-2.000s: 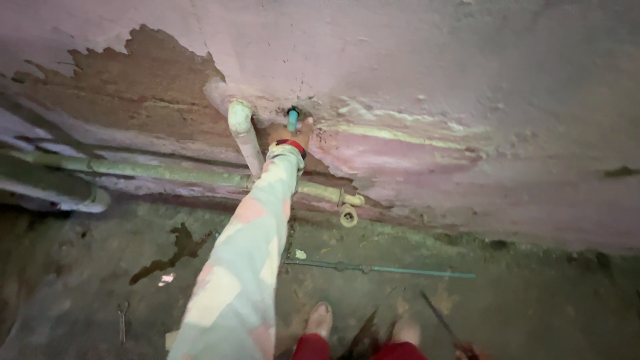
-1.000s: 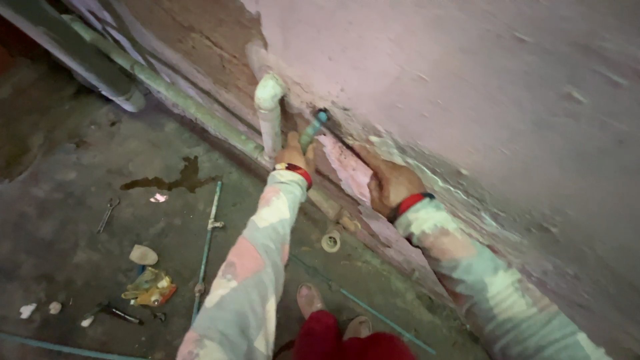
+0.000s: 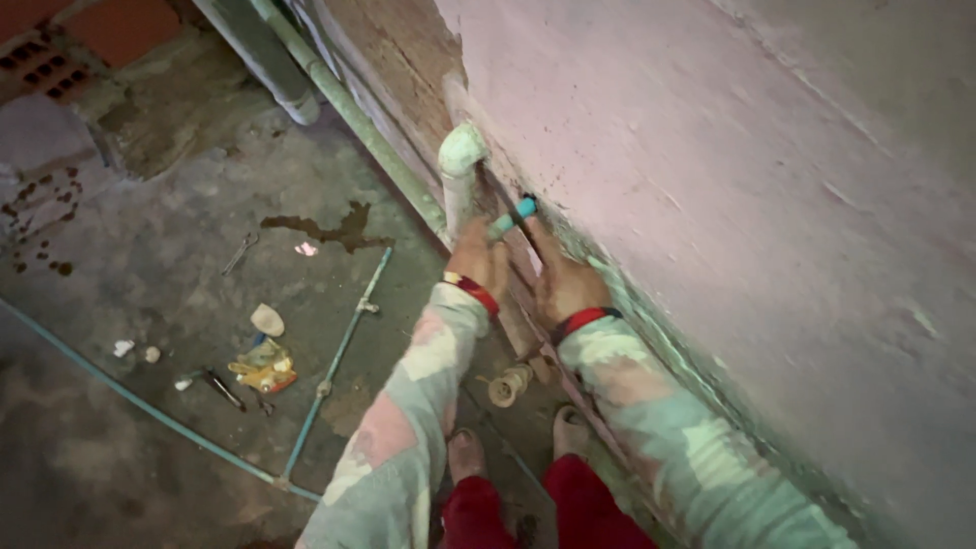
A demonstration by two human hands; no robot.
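A short blue plastic pipe (image 3: 526,207) sticks out of a hole low in the pink wall, to the right of a pale pipe elbow (image 3: 463,149). At its outer, duller end is my left hand (image 3: 480,255), with the fingers and thumb around it. A thin dark blade-like strip (image 3: 501,191) lies across the blue pipe and reaches up toward the elbow. My right hand (image 3: 568,278) grips the lower end of this strip, its fingers stretched along it close to the wall. The fingers hide that end, and the strip's edge is too blurred to make out.
Below my hands a pale round fitting (image 3: 509,386) joins the wall pipe. On the floor to the left lie a thin branched blue pipe (image 3: 343,343), a wrench (image 3: 241,253), a yellow plastic bag (image 3: 264,367) and a dark-handled tool (image 3: 227,390). My feet stand near the wall.
Two seconds ago only my left hand was at the blue pipe; my right hand has since come to it with the dark strip. The strip now reaches farther past the pipe. The view has turned.
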